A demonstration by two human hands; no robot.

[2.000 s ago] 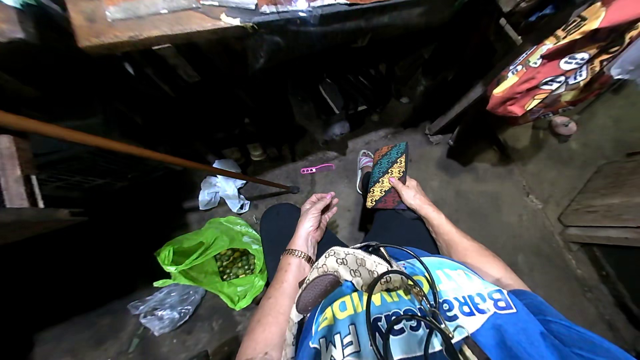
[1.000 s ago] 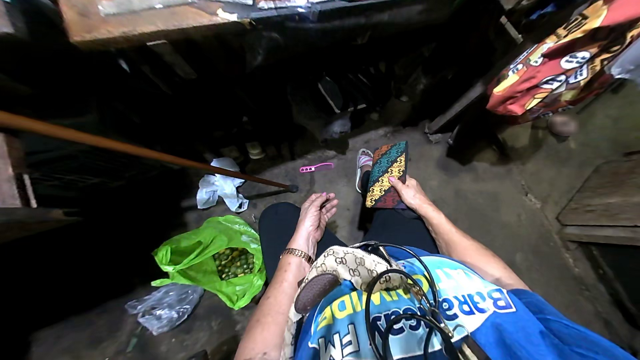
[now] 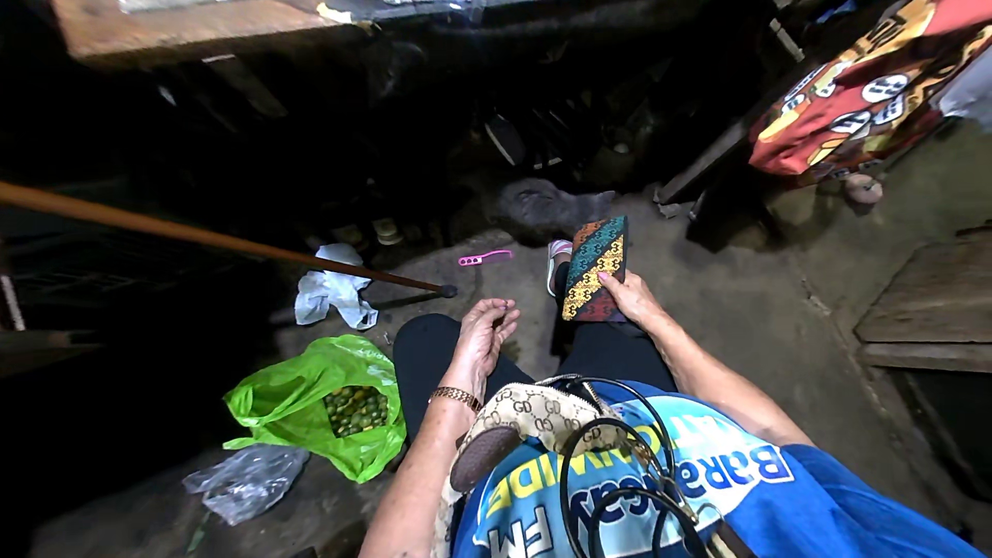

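Note:
My right hand grips a flat patterned wallet or pouch in orange, teal and yellow, held above my right knee. Palm up over my left thigh, my left hand has loosely curled fingers, and I see nothing held in it; a bracelet circles the wrist. A beige monogrammed handbag with dark straps lies on my lap against my blue printed shirt. Left of my leg, a green plastic bag stands open around small green and yellowish fruits. Ahead on the floor lies a pink comb-like plastic item.
A grey cat lies ahead on the floor. A wooden stick slants in from the left, past a white plastic bag. A clear bag is lower left. A wooden table spans the top; wooden boards stand right.
The grey cat now shows more plainly on the floor beyond the wallet. Both hands and the wallet have stayed nearly in place.

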